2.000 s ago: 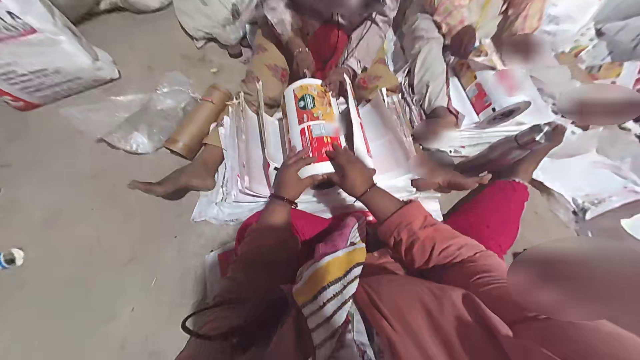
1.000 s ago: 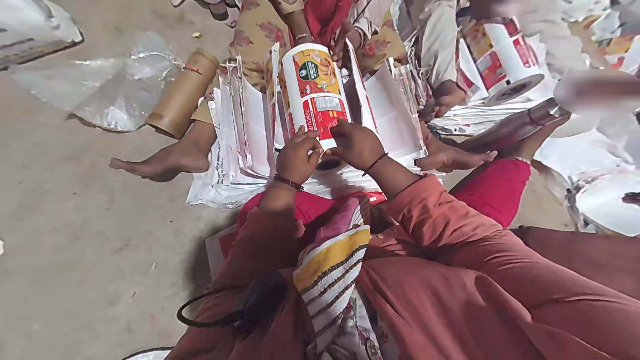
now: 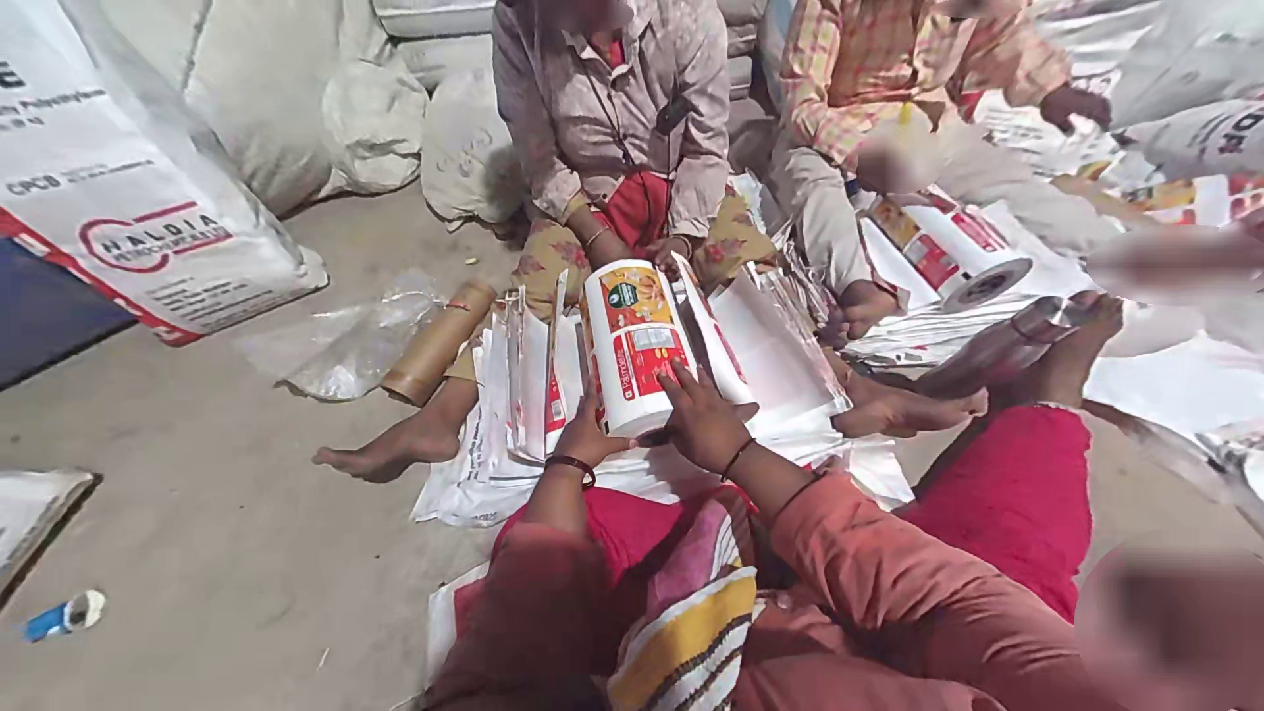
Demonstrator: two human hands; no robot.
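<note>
A roll of printed plastic film (image 3: 637, 341), white with red and orange panels, lies lengthwise between me and a co-worker seated opposite. My left hand (image 3: 590, 434) rests against the near left side of the roll, thumb by its end. My right hand (image 3: 703, 420) lies on its near right side with the fingers spread over the film. Both hands touch the roll, and its underside is hidden. White and red printed sheets (image 3: 780, 346) stand and lie on both sides of it. The co-worker's hands are at the roll's far end.
A brown cardboard tube (image 3: 439, 341) and a clear plastic bag (image 3: 346, 341) lie to the left. Another printed roll (image 3: 948, 247) is by a second co-worker at the right. A steel bottle (image 3: 1007, 346) lies near a foot. A large printed sack (image 3: 148, 188) stands at the upper left.
The view has tilted up. My hands, close together at the roll's near end a second ago, are now farther apart, with the right fingers spread on the film.
</note>
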